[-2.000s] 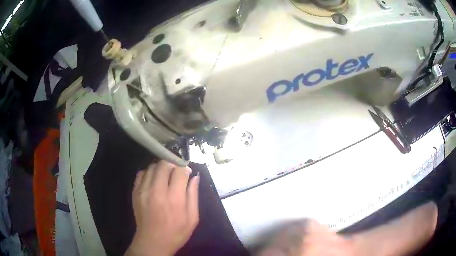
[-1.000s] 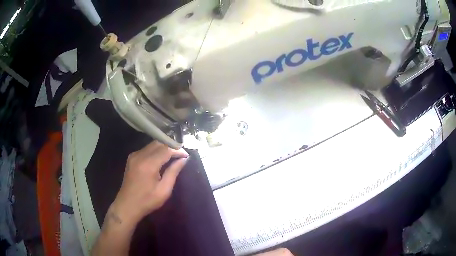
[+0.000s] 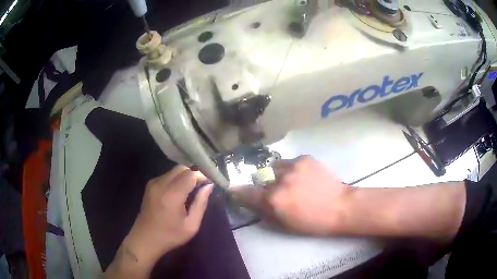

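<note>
A dark purple fabric panel [image 3: 122,163] lies on the white table left of the needle area and hangs toward the front edge. My left hand [image 3: 171,210] rests on it, thumb and fingertips pinching its edge just in front of the presser foot area [image 3: 240,163]. My right hand [image 3: 305,196] is blurred, close to the right of the presser foot, with its fingertips pointing at the needle area; whether it holds anything cannot be told. The cream-white sewing machine head [image 3: 316,71] with blue "protex" lettering stands above.
Slim dark snips or tweezers [image 3: 428,152] lie right of the head, beside a black tray [image 3: 463,128]. An orange basket rim [image 3: 35,207] is at the left. A ruler strip [image 3: 332,264] runs along the front edge. White and dark fabric lies at the upper left.
My right hand has come from the bottom edge up to the needle area. My left hand stays pinching the fabric near the presser foot. The camera view has shifted, moving the machine head rightward.
</note>
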